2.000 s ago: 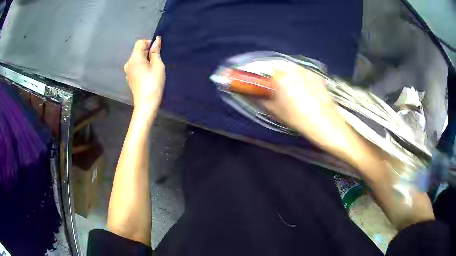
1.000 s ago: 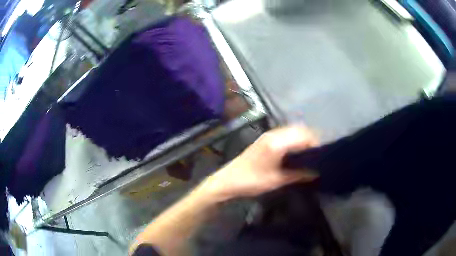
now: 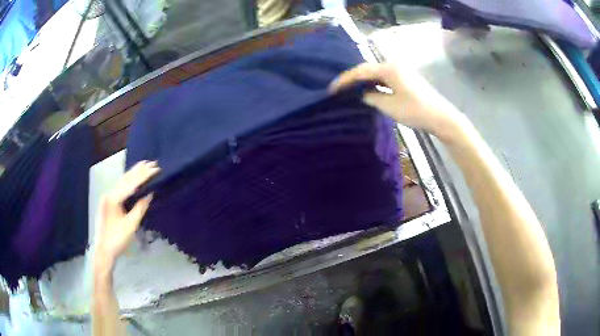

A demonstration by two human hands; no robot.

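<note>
A dark navy garment panel (image 3: pixel 217 118) lies partly over a thick stack of navy-purple panels (image 3: pixel 283 190) on the slatted side table. My left hand (image 3: pixel 128 203) pinches the panel's near edge at its left end. My right hand (image 3: pixel 381 92) grips the same edge at its right end, near the stack's right side. The edge between the hands is slightly raised and folded, with a small tab near its middle. The stack's layered, ragged edges show below it.
A pale board (image 3: pixel 158 269) lies under the stack on the slatted table (image 3: pixel 115 118). Another dark purple stack (image 3: pixel 46 197) is at the left. The grey pressing table (image 3: pixel 520 118) is at the right, with a purple-grey padded arm (image 3: pixel 539 14) at the top right.
The view has turned left from the pressing table to the side table. The panel has moved from the pressing table onto the stack. The iron is out of view, and my right hand now holds the panel.
</note>
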